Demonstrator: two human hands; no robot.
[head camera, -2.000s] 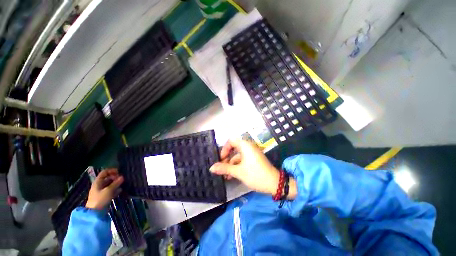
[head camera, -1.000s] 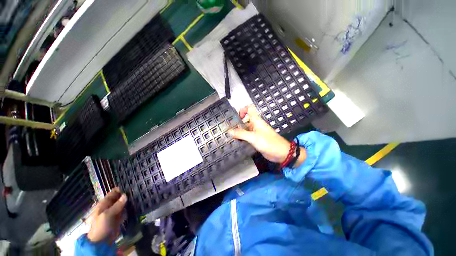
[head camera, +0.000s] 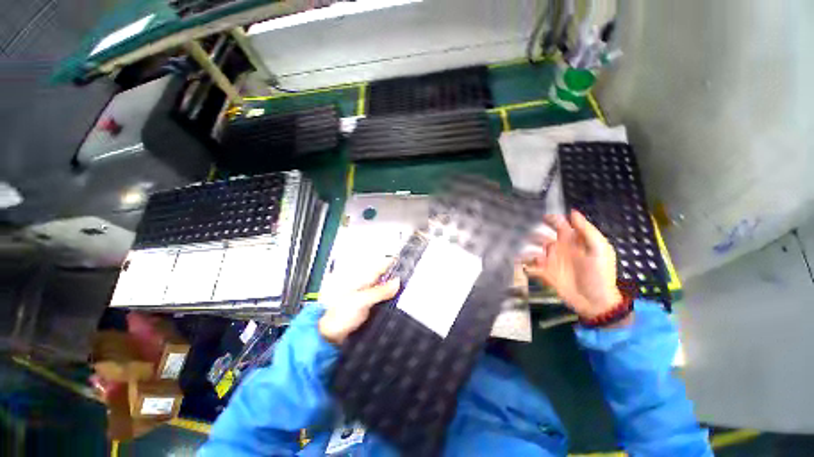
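Note:
A black component tray (head camera: 482, 308) with a white label (head camera: 441, 284) is held slanted in front of my body, blurred by motion. My left hand (head camera: 357, 308) grips its left long edge. My right hand (head camera: 576, 268) is beside its upper right end with the fingers spread; the blur hides whether the fingertips touch the tray. A silvery carrier plate (head camera: 361, 239) lies on the green bench behind the held tray, partly covered by it.
A stack of loaded plates (head camera: 178, 275) is at the left. Black trays (head camera: 419, 136) lie along the back. Another tray (head camera: 611, 201) lies on papers (head camera: 531, 153) at the right, near a green-and-white pen holder (head camera: 573, 87). Cardboard boxes (head camera: 153, 379) are low at left.
The held tray has turned from lying nearly crosswise to a steep slant, its lower end near my body. My left hand has moved to its long edge. The view has turned, showing more at left.

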